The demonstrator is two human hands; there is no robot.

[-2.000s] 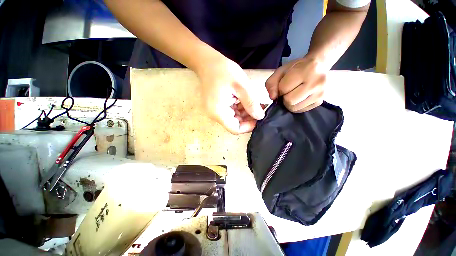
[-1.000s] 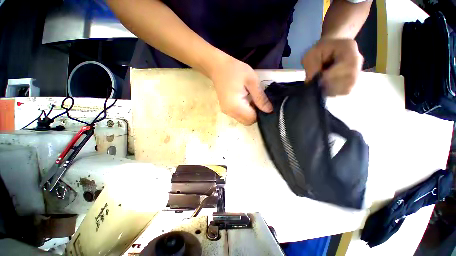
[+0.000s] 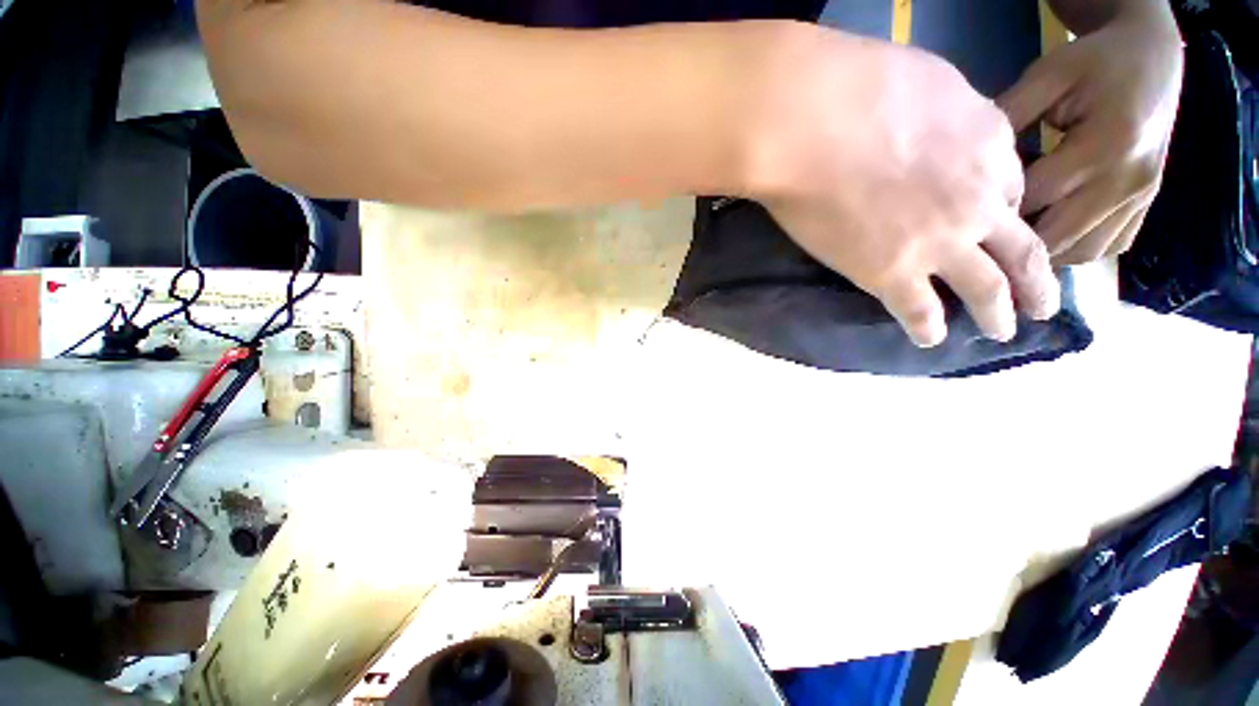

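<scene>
The picture shows my body at the top, so my right arm enters from the left. A black fabric pouch (image 3: 856,324) lies flattened on the pale table at the upper right, its lower edge curved. My right hand (image 3: 904,173) covers much of it, with curled fingers on the cloth near its right end; the thumb is hidden. My left hand (image 3: 1105,145) is beside it at the upper right, fingers bent. Its fingertips are partly hidden behind my right hand, so its grip on the cloth cannot be told.
The cream sewing machine head (image 3: 325,579) and a brown-black ridged block (image 3: 539,513) are at lower left. Red-and-silver snips (image 3: 187,421) and black-looped scissors (image 3: 249,310) lie on the machine. Black pouches (image 3: 1208,179) stand at upper right; a zippered piece (image 3: 1125,572) lies at lower right.
Both hands have moved right and up towards my body with the pouch. The pouch has gone from hanging open over the table to lying flatter, its silvery zipper now mostly out of sight.
</scene>
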